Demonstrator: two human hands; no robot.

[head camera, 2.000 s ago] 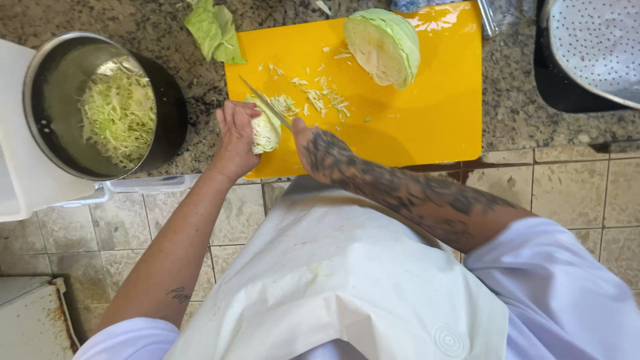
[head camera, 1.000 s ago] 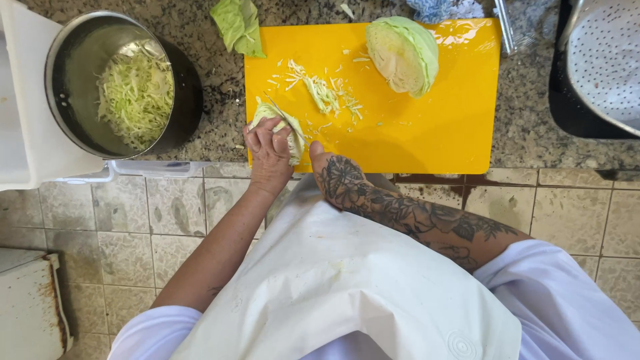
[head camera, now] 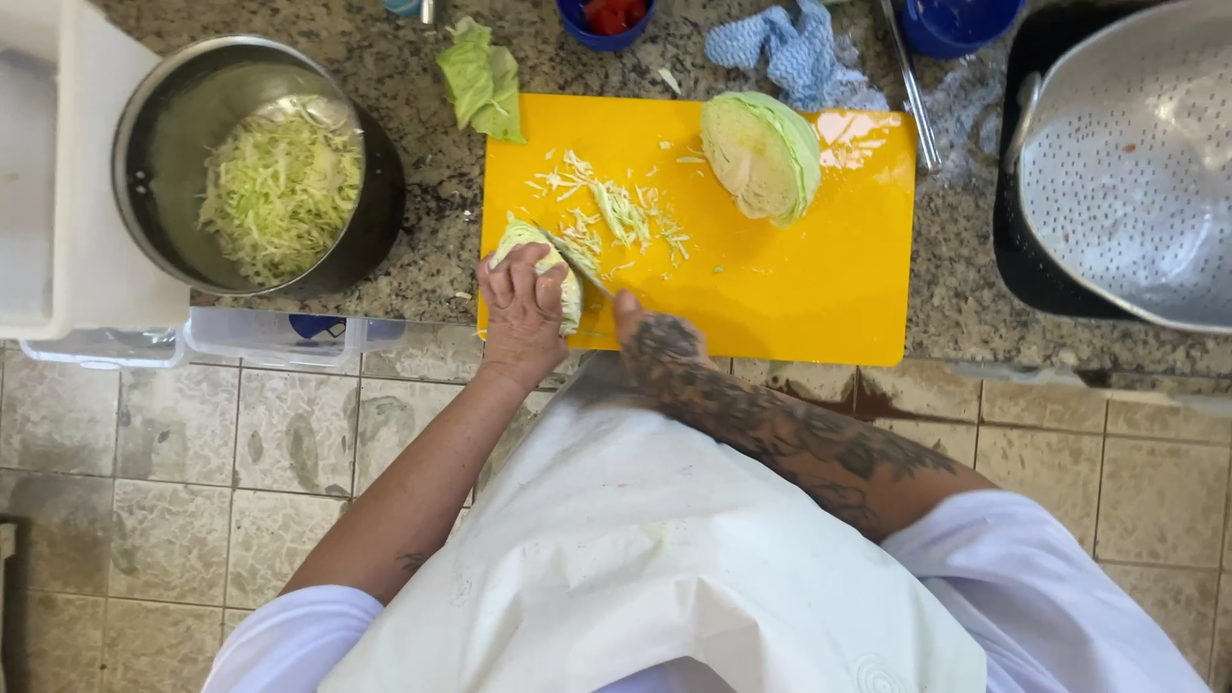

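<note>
My left hand (head camera: 526, 313) presses a wedge of cabbage (head camera: 570, 300) onto the left edge of a yellow cutting board (head camera: 818, 298). In my right hand (head camera: 659, 337) is a knife (head camera: 585, 265), its blade lying along the wedge's right side; the handle is hidden in my fist. Shredded cabbage (head camera: 621, 214) is scattered on the board above the knife. A larger cut piece of cabbage (head camera: 760, 159) rests near the board's top edge. To the left, a deep metal pot (head camera: 380, 183) holds a heap of shredded cabbage (head camera: 284, 188).
A loose cabbage leaf (head camera: 481, 82) touches the board's top left corner. Beyond the board are a blue bowl with red pieces (head camera: 604, 38), a blue cloth (head camera: 775, 48) and a metal utensil (head camera: 914, 96). A perforated metal colander (head camera: 1126, 173) stands right; a white plastic bin (head camera: 115, 192) stands left.
The knife blade, crossing the wedge's upper right two seconds ago, now lies along its right side. My left hand stays on the wedge. The view has shifted, showing more of the counter's far side.
</note>
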